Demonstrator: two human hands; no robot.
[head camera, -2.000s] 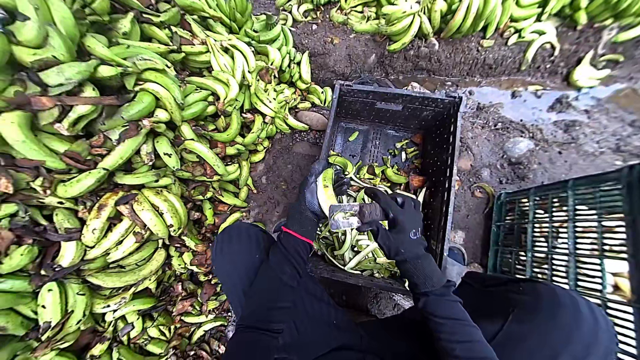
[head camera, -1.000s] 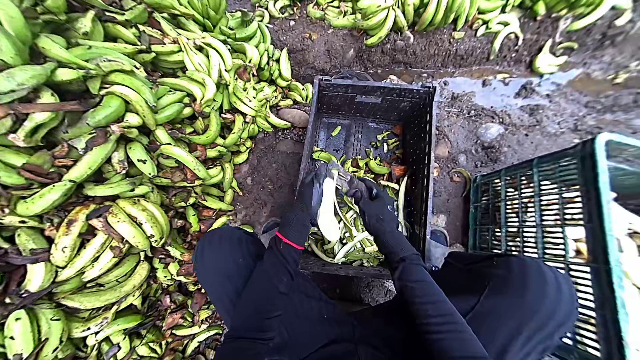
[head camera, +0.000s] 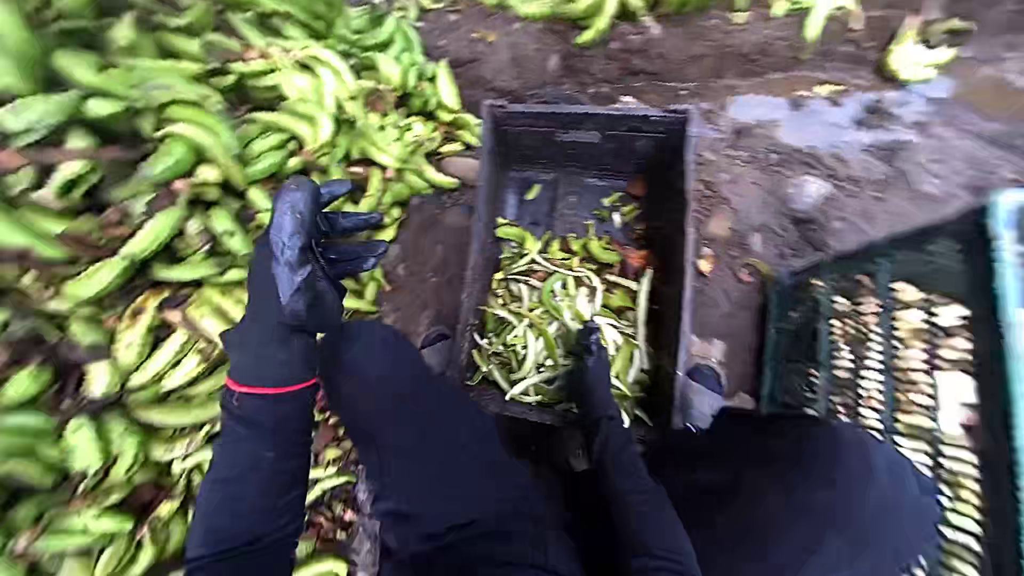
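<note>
My left hand, in a black glove with a red band at the wrist, is held up over the edge of the green banana or plantain pile. Its fingers are apart and it holds nothing. My right hand, also black-gloved, is low over the near part of a black plastic crate; blur and dark cloth hide its fingers, and whether it holds anything cannot be told. Green and whitish peel strips fill the near half of that crate.
A green slatted plastic crate stands at the right, with pale pieces showing through its slats. Past the black crate are muddy ground, a puddle, a stone and more green fruit. My knees flank the crate's near end.
My left hand has left the peeled fruit it held over the crate and moved left to the pile. My right hand has drawn back lower. The peeled fruit is no longer visible in my hands.
</note>
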